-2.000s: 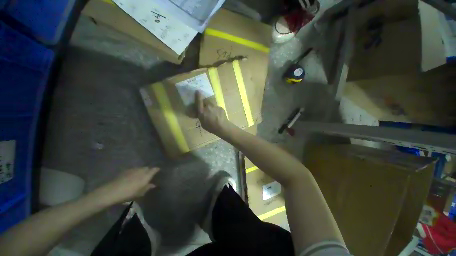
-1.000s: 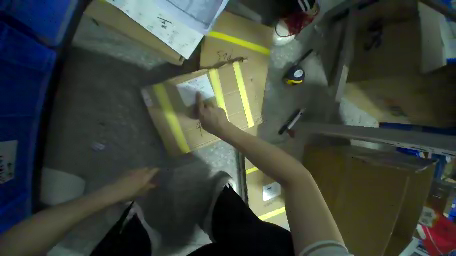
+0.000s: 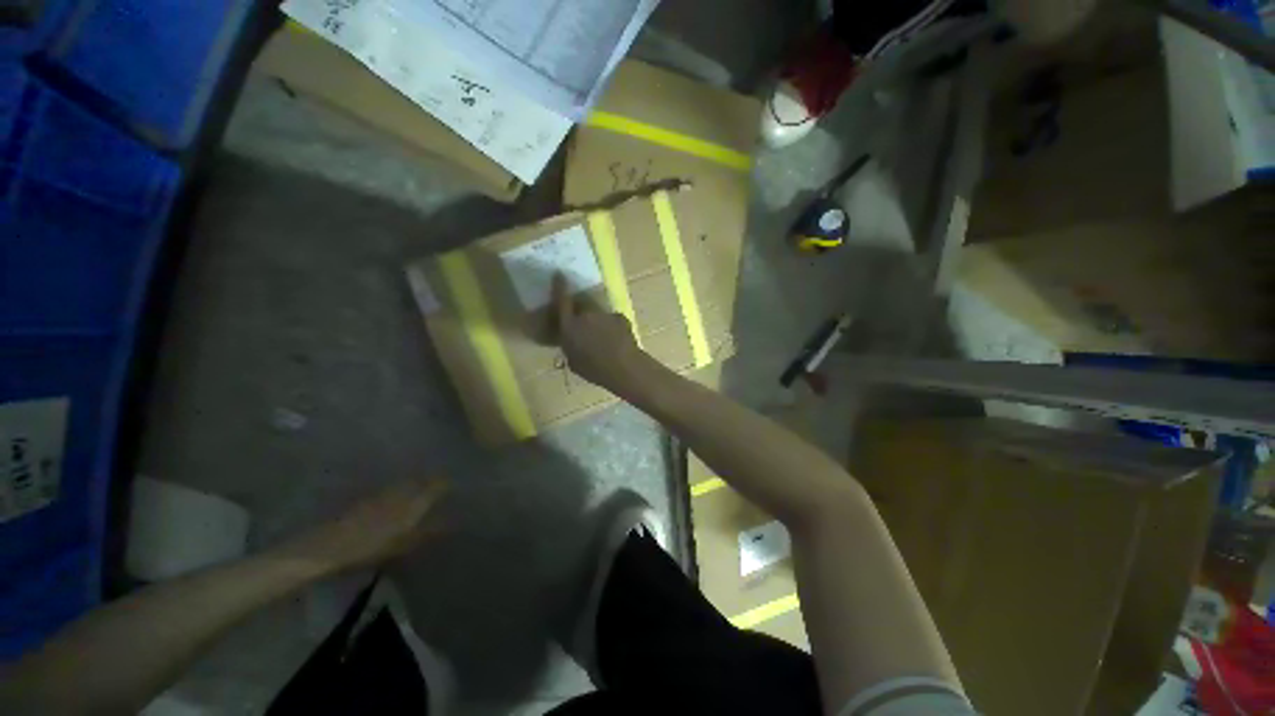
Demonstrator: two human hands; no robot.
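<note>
A flat brown taped carton (image 3: 524, 360) with yellow tape bands lies in front of me, partly over another taped carton (image 3: 727, 210). A white shipping label (image 3: 551, 260) is on its upper part. My right hand (image 3: 599, 340) is over the carton, index finger extended onto the label's lower edge, holding nothing. My left hand (image 3: 403, 512) hangs over the floor left of my feet, blurred and empty; its fingers are hard to make out. White printed paper lists (image 3: 483, 70) lie over the cartons at the top.
Blue plastic bins (image 3: 70, 308) line the left. A tape measure (image 3: 822, 225) and a dark stick-like object (image 3: 815, 351) lie on the floor. A large brown box (image 3: 1028, 560) stands right, below a grey rack beam (image 3: 1063, 385). Another taped carton (image 3: 720, 546) is near my feet.
The paper lists have shifted slightly right and down, and the whole view has moved a little. My right finger stays at the label. A dark shape with white stripes at the top right has shifted.
</note>
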